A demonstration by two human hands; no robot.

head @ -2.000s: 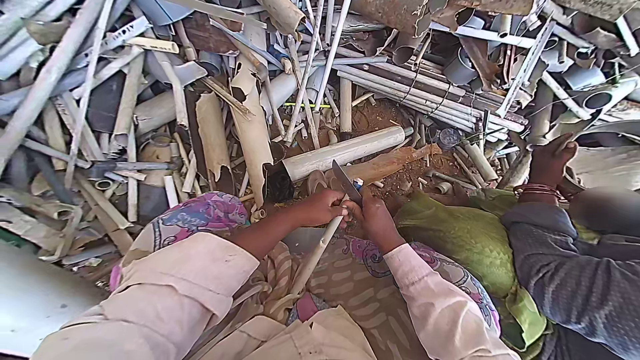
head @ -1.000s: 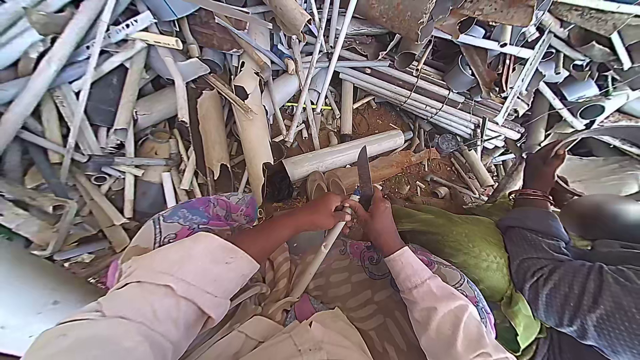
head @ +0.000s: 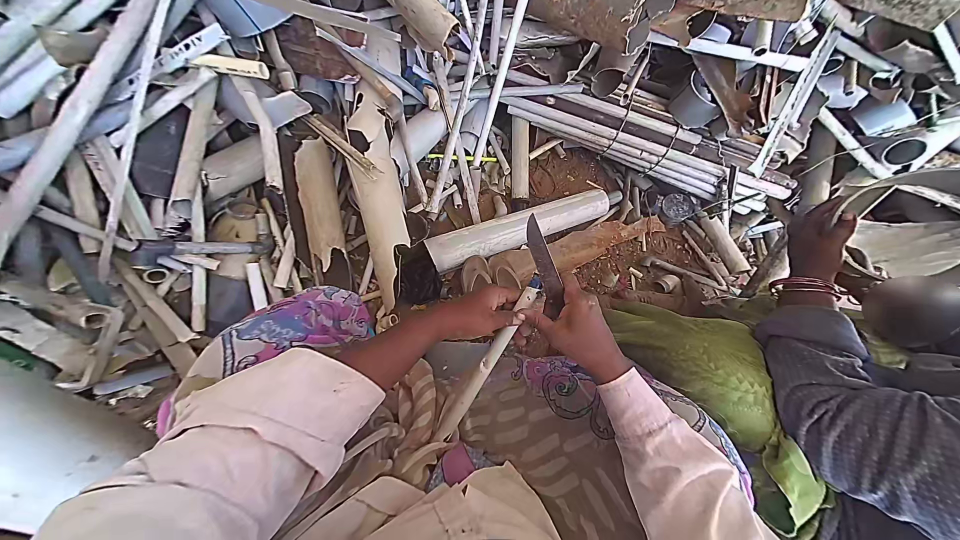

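My left hand [head: 480, 311] grips a thin whitish plastic pipe [head: 480, 375] near its upper end, where a blue piece [head: 535, 283] shows at the tip. The pipe slants down over my lap. My right hand [head: 581, 326] is closed around a knife, its handle hidden by the fingers. The dark blade [head: 545, 259] points up and slightly left, just right of the pipe's tip. The fingers of both hands meet around the pipe end. Beyond them a thicker white pipe [head: 517, 231] lies on the ground.
Scrap pipes [head: 322, 195] lie heaped ahead and to the left. A tied bundle of thin pipes [head: 630, 142] is at the upper right. At the right, a co-worker's hand [head: 817, 247] with bangles holds a curved scrap piece [head: 900, 180]. Green cloth [head: 697, 375] lies between us.
The knife blade has turned from slanting left across the pipe's end to pointing more upright, and is now beside the pipe's tip. The co-worker's hand has shifted slightly.
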